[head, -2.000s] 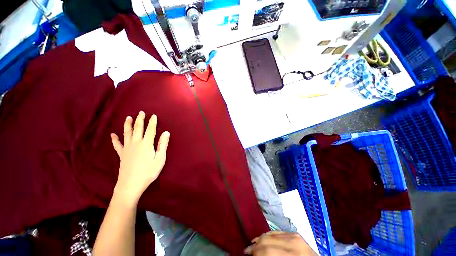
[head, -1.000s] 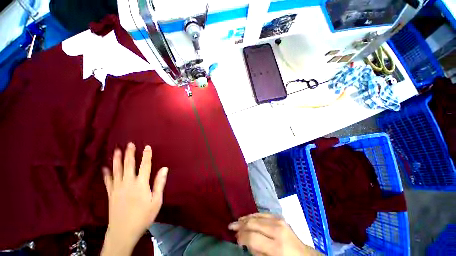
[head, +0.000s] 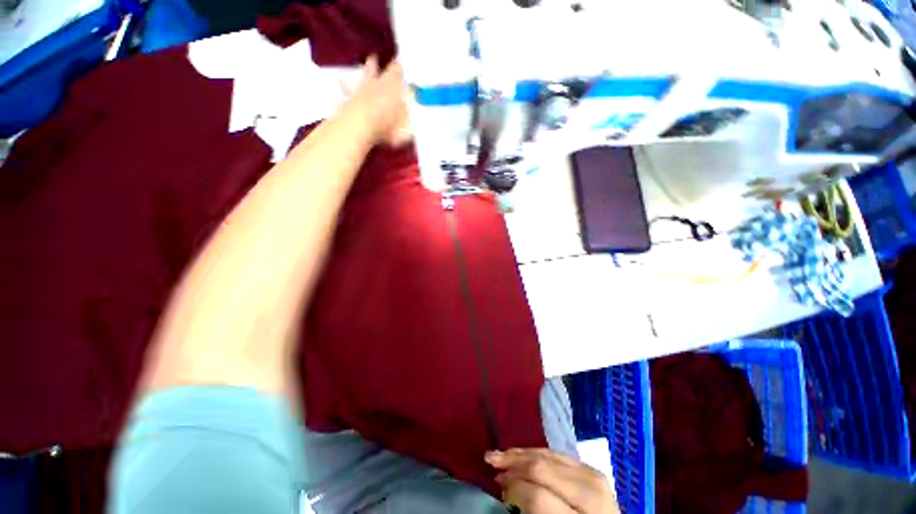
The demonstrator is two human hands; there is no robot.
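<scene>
A large dark red cloth point(head: 402, 331) lies left of and under the needle area point(head: 452, 191) of the white sewing machine point(head: 653, 45). A narrow dark tape point(head: 470, 311) runs down the cloth from the needle area towards the front edge. My left hand point(head: 385, 100) is blurred and reaches beside the machine head, behind the needle area; its fingers are partly hidden and its grip is unclear. My right hand point(head: 550, 480) pinches the cloth edge at the lower end of the tape, at the bottom of the view.
A smartphone point(head: 611, 201), a black cord with ring point(head: 698, 229), a checked cloth point(head: 804, 256) and yellow looped handles point(head: 829, 211) lie on the white table point(head: 573, 321) at right. Blue baskets point(head: 788, 387) with red cloth stand on the floor. A white jagged area point(head: 271, 90) shows beside the cloth.
My left hand has left its flat place on the cloth and moved forward beside the machine head. My right hand stays at the cloth's near edge. The view has shifted, showing more machine head.
</scene>
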